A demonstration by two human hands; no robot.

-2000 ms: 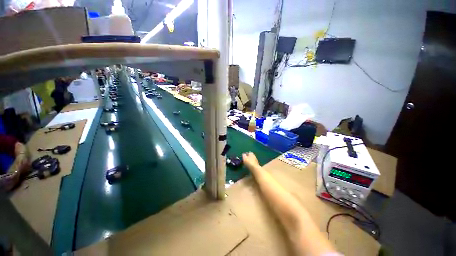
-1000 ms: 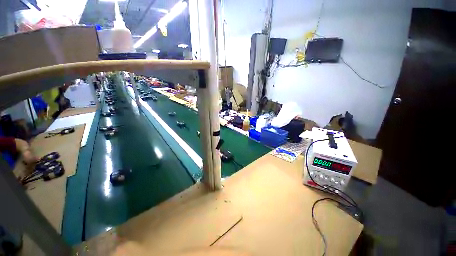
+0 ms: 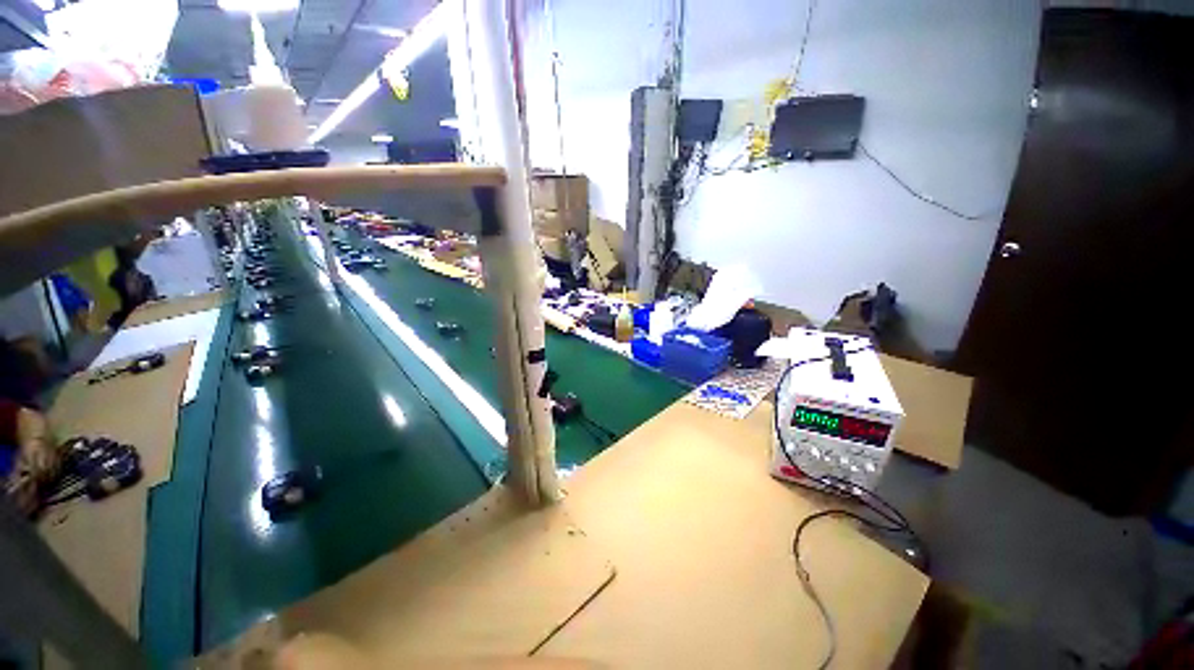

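Note:
A blurred skin-coloured shape, perhaps my left hand (image 3: 314,651), is cut off by the bottom edge left of centre; its fingers and anything in it are hidden. My right hand is not in view. A black corded unit (image 3: 566,407) lies on the green belt just right of the frame post, its thin cord trailing right. The white power supply (image 3: 838,425) stands on the right of the cardboard (image 3: 694,524), with green and red digits lit. Its dark test lead (image 3: 801,550) loops over the cardboard to the bottom edge.
The frame post (image 3: 524,353) and wood-edged shelf (image 3: 262,190) stand over the green conveyor (image 3: 354,511). Another black unit (image 3: 291,492) lies on it. At left, a person's hand (image 3: 33,458) is by several black units (image 3: 98,467). A blue bin (image 3: 694,353) stands beyond the belt.
The view has turned slightly right. The arm that reached to the unit beside the post has withdrawn, leaving the unit on the belt. A blurred skin-coloured shape has appeared at the bottom edge.

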